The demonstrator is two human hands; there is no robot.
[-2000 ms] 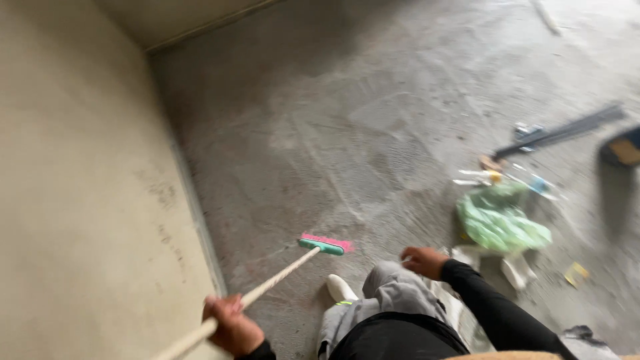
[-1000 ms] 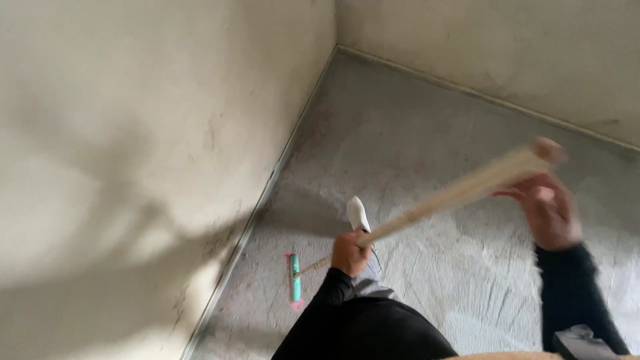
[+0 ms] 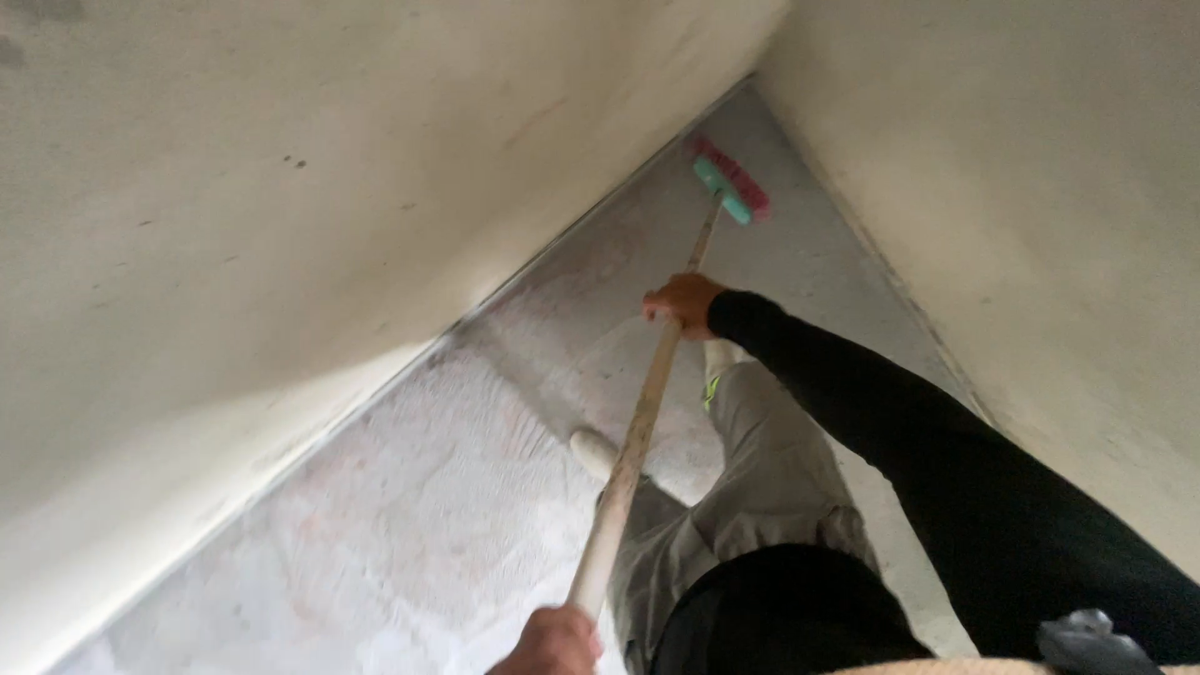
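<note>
A push broom with a teal head and pink bristles (image 3: 727,186) is at the far end of the floor, near the corner of the room. Its long wooden handle (image 3: 630,459) slants down toward me. My right hand (image 3: 686,305), in a black sleeve, grips the handle partway down, not far from the broom head. My left hand (image 3: 553,643) is closed round the upper part of the handle at the bottom edge of the view, partly cut off.
Plain walls rise on the left (image 3: 234,206) and right (image 3: 1031,187) and meet beyond the broom head. The rough concrete floor (image 3: 422,487) narrows to that corner. My light-coloured shoes (image 3: 592,452) stand on it, below grey trousers.
My right hand, near the handle's raised end one second ago, now holds it lower down. The broom head has moved from beside the left wall into the corner. The view has turned strongly.
</note>
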